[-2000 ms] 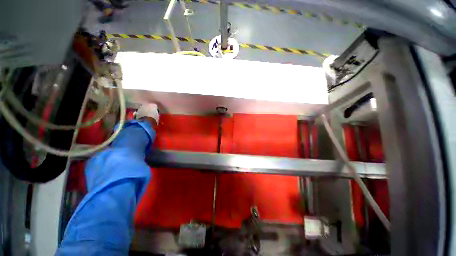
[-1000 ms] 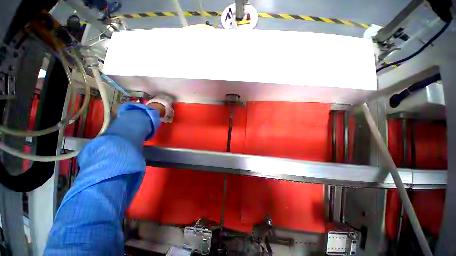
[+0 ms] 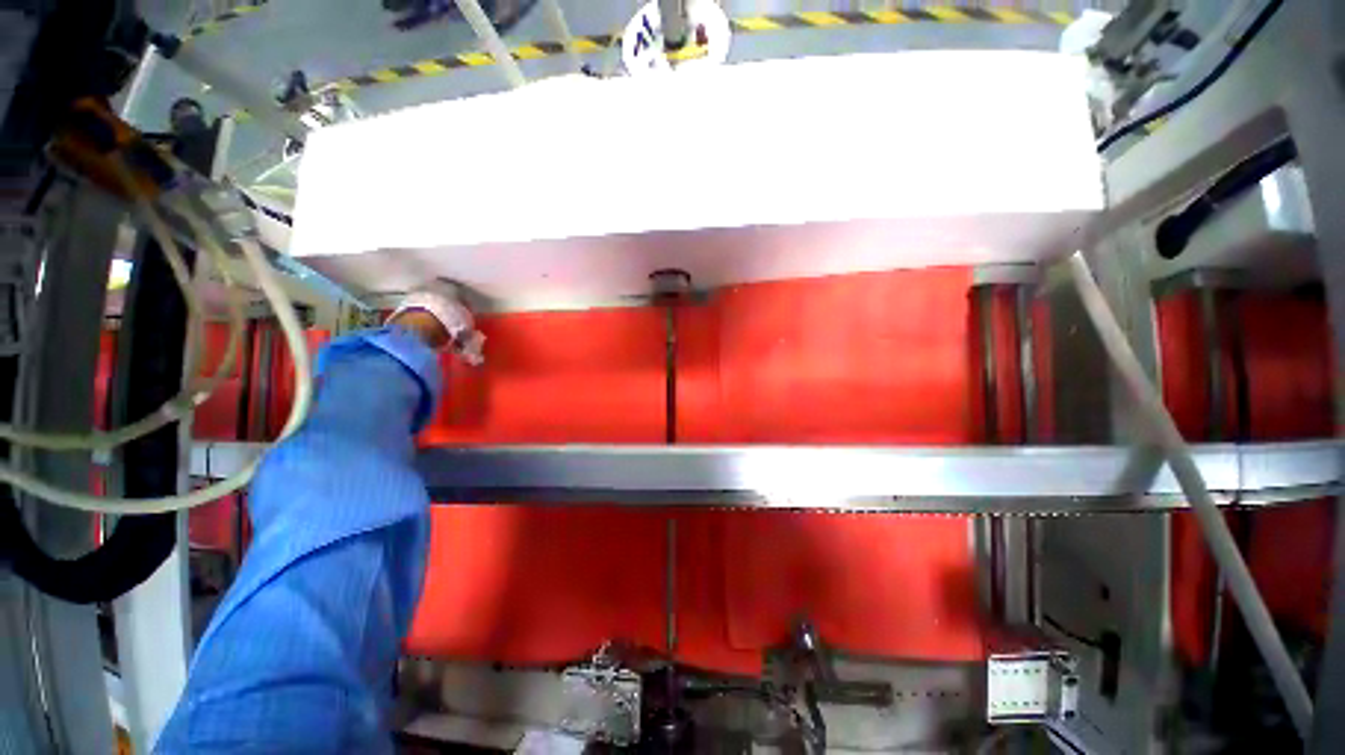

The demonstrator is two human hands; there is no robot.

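My left hand [image 3: 435, 316], in a whitish glove, reaches from the lower left over the silver rail [image 3: 826, 475] to the left part of the red base plate [image 3: 841, 362]. It is at the front lower edge of the long white rear cover box [image 3: 693, 155]. The hand is small and blurred. A pale crumpled bit shows at its right side; I cannot tell whether it is cloth or glove fingers. The blue sleeve hides part of the rail and the red base. My right hand is out of the picture.
Cream hose loops [image 3: 303, 376] and a thick black cable chain [image 3: 145, 487] hang at the left. A pale hose [image 3: 1180, 457] slants down at the right. Grey metal fixtures [image 3: 602, 696] stand along the bottom. Yellow-black floor tape [image 3: 870, 18] shows behind the box.
The view has shifted and tilted. My left hand stays by the box's lower left edge, with its wrist turned slightly. The pale bit at its right side now shows more distinctly.
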